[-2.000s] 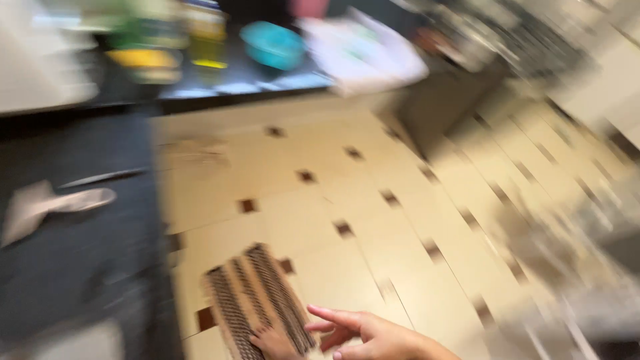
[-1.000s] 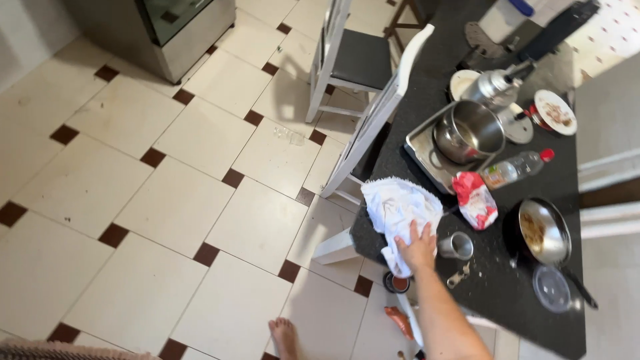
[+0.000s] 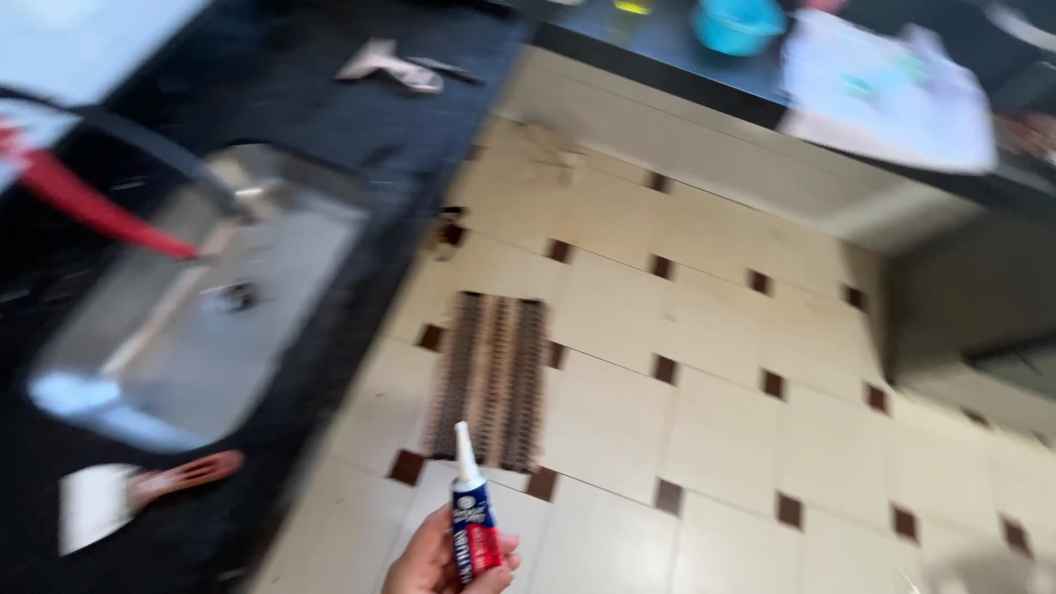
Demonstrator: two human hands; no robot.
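My left hand (image 3: 450, 554) comes in at the bottom centre and holds a blue, red and white tube (image 3: 474, 524) with a long white nozzle pointing up. The tube bears writing. My right hand is out of view. Beyond the nozzle tip, a striped brown and black woven mat (image 3: 495, 379) lies on the tiled floor. To the left, a scraper (image 3: 148, 495) with a white blade and a reddish handle rests on the dark counter. A pale pinkish tool (image 3: 392, 68) lies farther up the counter beside a thin dark tool (image 3: 445, 70).
A steel sink (image 3: 272, 289) is set in the counter at left, with a dark curved spout (image 3: 157, 144) and a red elongated object (image 3: 103, 202) over it. On the far counter are a turquoise bowl (image 3: 737, 25) and a white cloth (image 3: 887, 95). A dark cabinet side (image 3: 949, 305) stands at right.
The view has swung away from the table with pots. One second ago my right hand was on a white cloth there; now my left hand shows, holding the tube, and the right hand is out of view.
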